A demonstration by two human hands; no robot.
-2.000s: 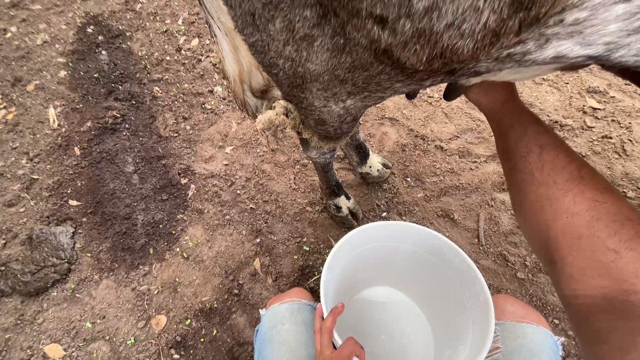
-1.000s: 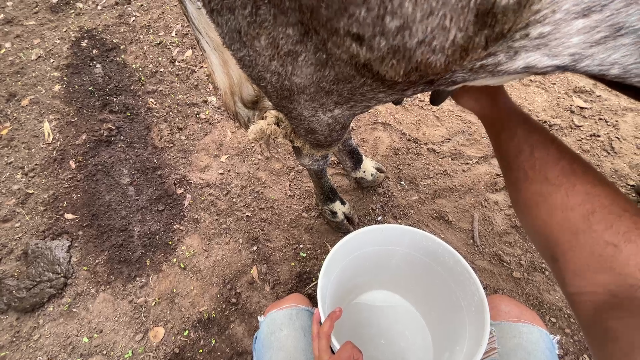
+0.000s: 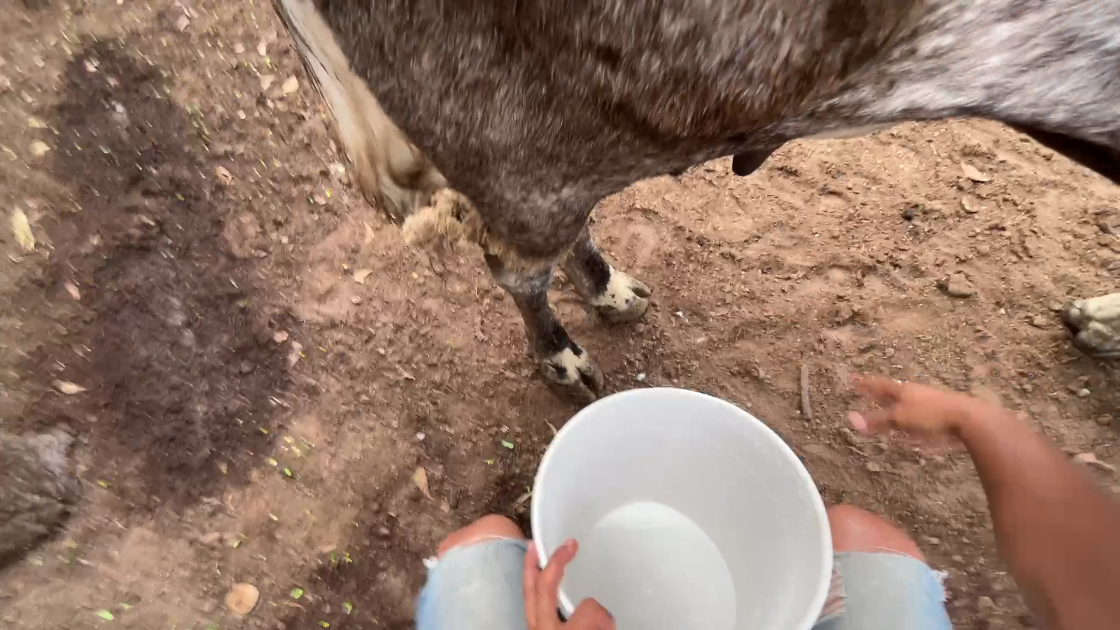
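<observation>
A white bucket (image 3: 779, 490) stands between my knees, with a pale round patch at its bottom; whether that is liquid I cannot tell. My left hand (image 3: 560, 591) grips its rim at the lower left. To the right of the bucket, my right hand (image 3: 914, 409) is in the air, slightly blurred, with fingers apart and nothing in it. Across the top stands a brown and white cow (image 3: 560, 114), its dark teat (image 3: 754, 160) hanging under the belly. Two of its hooves (image 3: 573, 372) are on the ground just beyond the bucket.
Bare brown soil (image 3: 875, 254) surrounds the animal, with a dark damp-looking patch (image 3: 166, 289) at the left. A dung pile (image 3: 35, 490) lies at the lower left and a small stick (image 3: 805, 392) right of the bucket. Another hoof (image 3: 1094, 324) shows at the right edge.
My right hand has come away from beneath the cow's belly and moved down toward the bucket's right side. The left hand stays on the rim.
</observation>
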